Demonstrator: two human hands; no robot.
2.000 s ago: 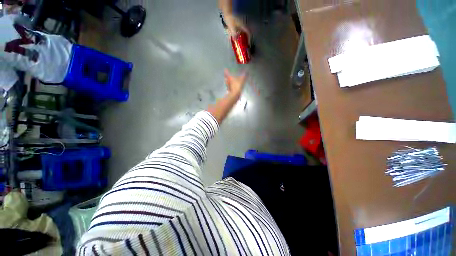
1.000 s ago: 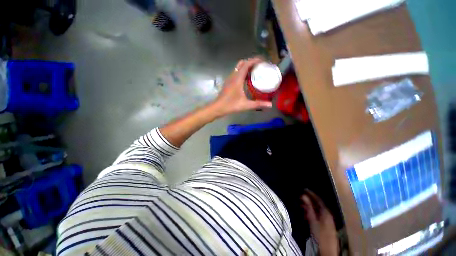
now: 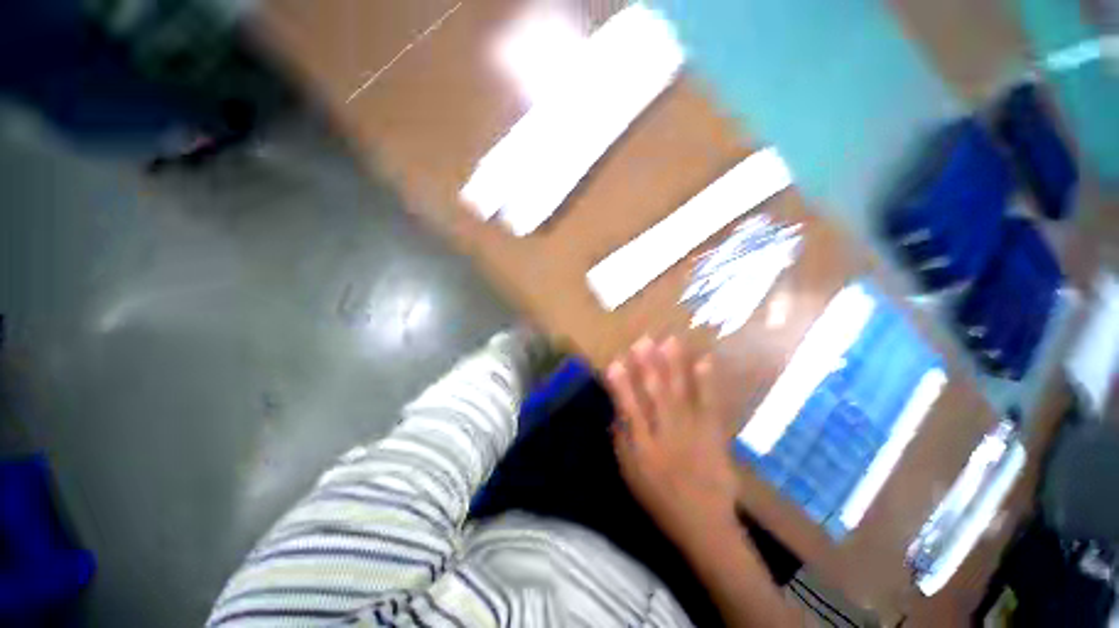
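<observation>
My right hand (image 3: 669, 423) is at the table's front edge, blurred, fingers slightly apart and nothing seen in it. My left sleeve reaches the table edge, but its hand is hidden there. The blue solar cell panel (image 3: 812, 444) lies right of my right hand, with a white strip (image 3: 810, 368) along its left side and another (image 3: 896, 448) along its right. A loose pile of silvery ribbons (image 3: 742, 276) lies beyond my fingers. A white strip stack (image 3: 690, 229) is left of the pile, and a larger white stack (image 3: 583, 123) lies further left.
A white tray with long ribbons (image 3: 972, 513) is right of the panel. Dark blue stacked cells (image 3: 951, 202) lie at the far side on a pale blue-green sheet (image 3: 810, 80). A grey cylinder (image 3: 1090, 476) stands at far right. A blue stool (image 3: 43, 540) is on the floor at left.
The view has turned toward the table. My right hand has risen from below to the table edge. My left hand, which held the red can, is out of sight, and so is the can.
</observation>
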